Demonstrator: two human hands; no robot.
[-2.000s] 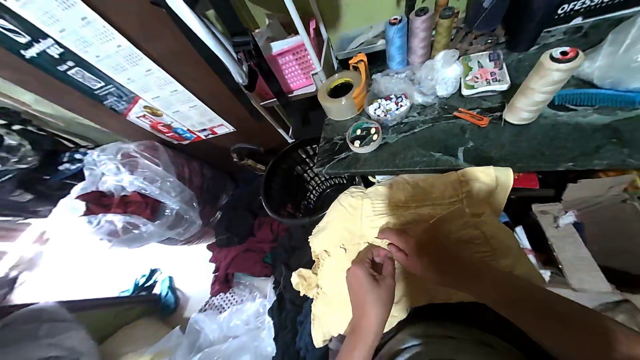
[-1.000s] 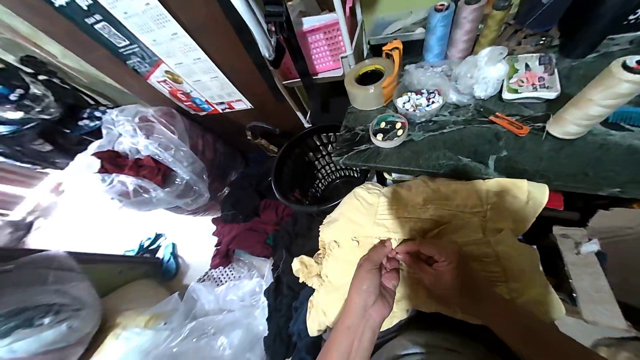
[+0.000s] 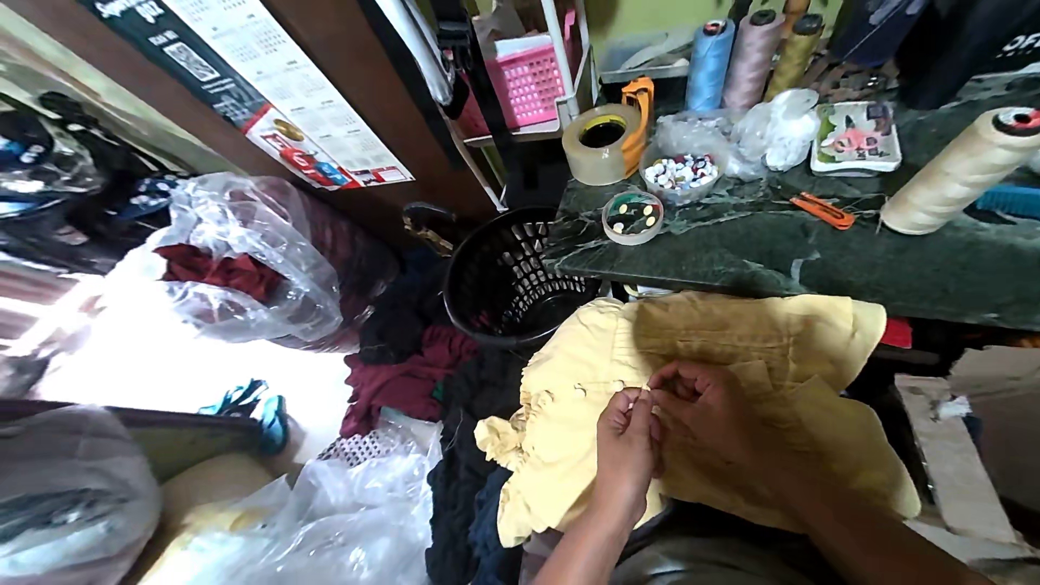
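A yellow cloth garment lies spread over my lap, up against the table edge, with several small pale buttons along it. My left hand pinches the garment's edge between thumb and fingers. Just right of it and touching it, my right hand has its fingertips closed around something small and pale at the same spot; whether it is a button, needle or thread cannot be told. On the green marble tabletop stand a round dish of pale buttons and a tub of mixed buttons.
A tape roll in an orange dispenser, orange thread snips and a cream thread cone are on the tabletop. A black plastic basket stands at its left corner. Plastic bags and dark cloths lie left, cardboard right.
Both hands stay together at the garment's edge; the right hand's fingers have shifted slightly. The view has swung somewhat. Buttons on the cloth now show left of my hands.
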